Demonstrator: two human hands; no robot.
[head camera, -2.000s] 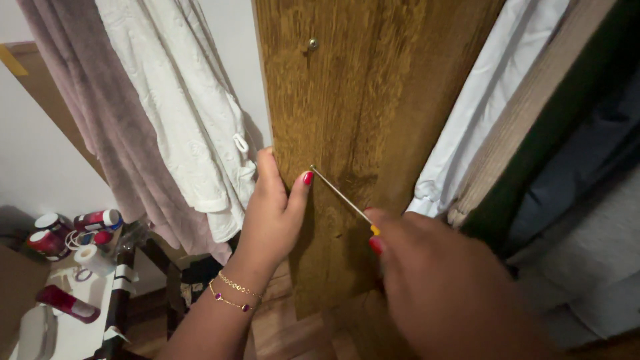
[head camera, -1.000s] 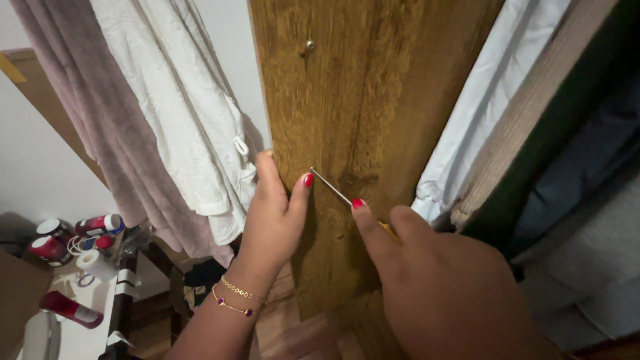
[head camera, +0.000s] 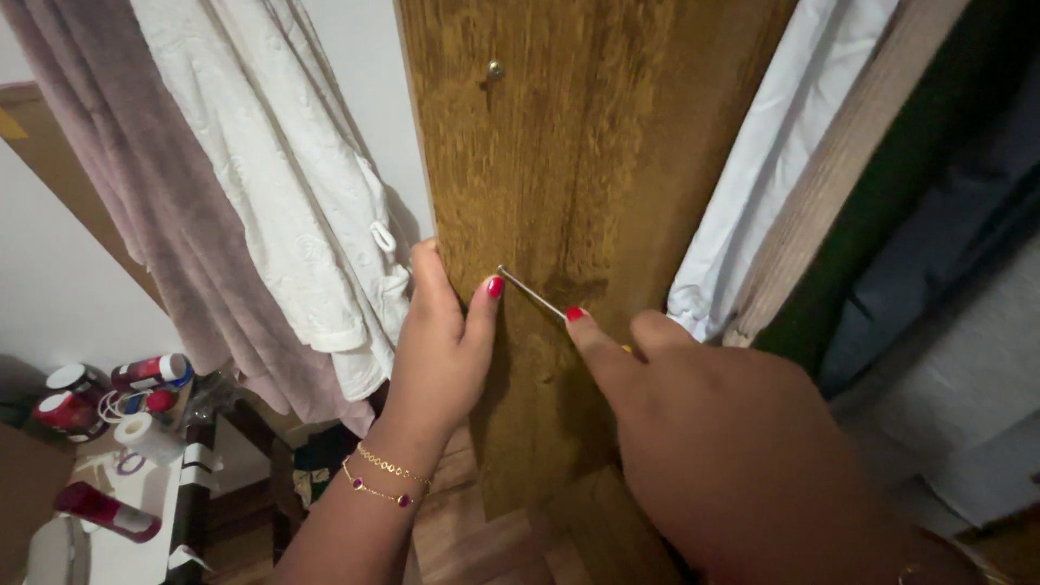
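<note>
A wood-grain panel (head camera: 569, 162) stands upright in the middle of the view. My left hand (head camera: 447, 349) grips its left edge, thumb on the face beside a screw (head camera: 501, 270). The tip of a screwdriver (head camera: 532, 292) meets that screw. My right hand (head camera: 723, 431) is closed around the screwdriver's handle, of which only a bit of yellow shows, and the index finger lies along the metal shaft. Higher on the panel, another screw (head camera: 495, 69) sticks out.
A mauve towel-like cloth (head camera: 146, 179) and a white textured garment (head camera: 284, 187) hang at left. White fabric (head camera: 747, 162) and dark green cloth (head camera: 877, 219) hang at right. Lower left, a white-topped table (head camera: 146, 496) bears jars, a tape roll (head camera: 148, 437) and a red bottle (head camera: 107, 512). Wooden flooring (head camera: 455, 520) shows below.
My right index finger has moved from near the handle to farther up the screwdriver's shaft, compared with two seconds ago. My left hand stays at the panel's edge.
</note>
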